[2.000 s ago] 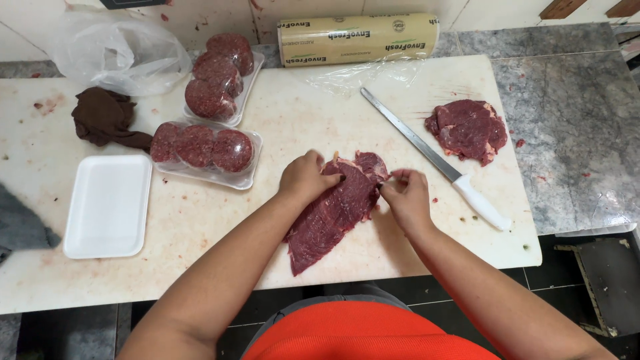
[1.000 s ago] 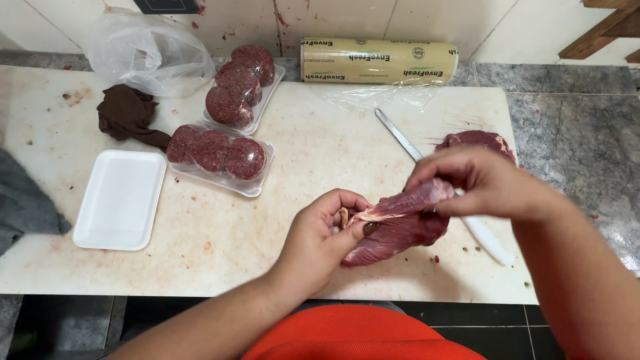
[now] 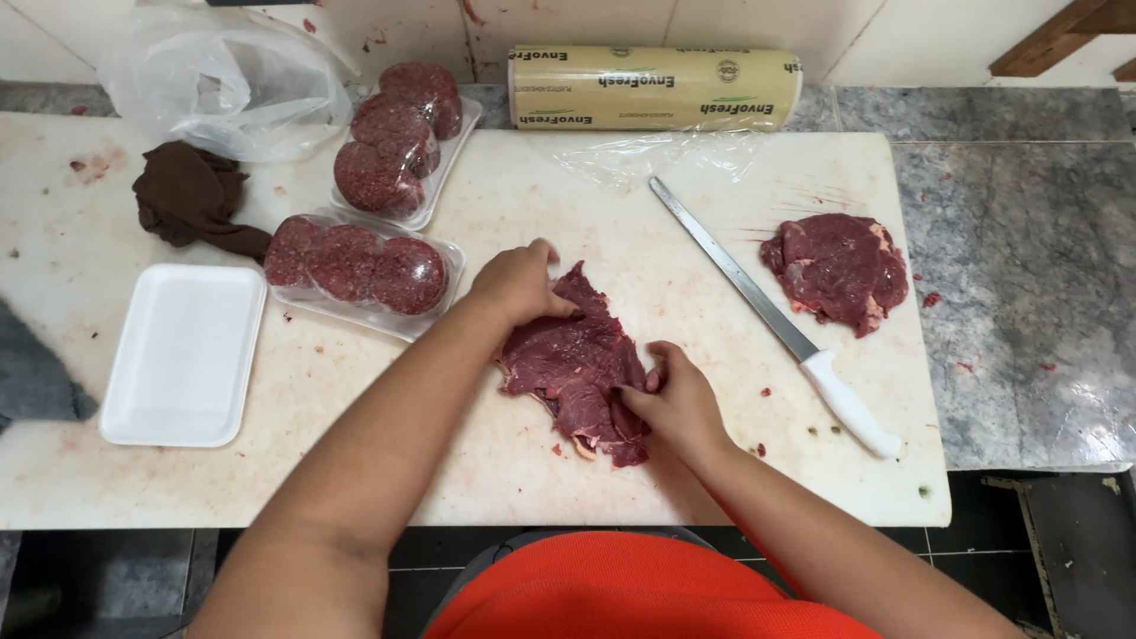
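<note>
A slice of raw red meat (image 3: 577, 364) lies spread on the white cutting board (image 3: 444, 479) in front of me. My left hand (image 3: 525, 286) is at its upper left edge, thumb on the meat. At the lower right edge, my right hand (image 3: 679, 399) has the meat between thumb and fingers. To the right lies a long knife (image 3: 754, 302) with a white handle, its blade pointing away to the upper left. Beyond the knife is a second piece of raw meat (image 3: 836, 271).
Two wrapped trays of ground meat patties (image 3: 355, 271) (image 3: 395, 142), an empty white foam tray (image 3: 185, 355), a brown cloth (image 3: 191, 200) and a clear plastic bag (image 3: 231, 84) are at the left. A roll of plastic film (image 3: 655, 89) lies along the back.
The meat slice was lifted and folded between both hands one second ago; now it lies spread on the board. My right hand has come down from above the knife to the slice's edge.
</note>
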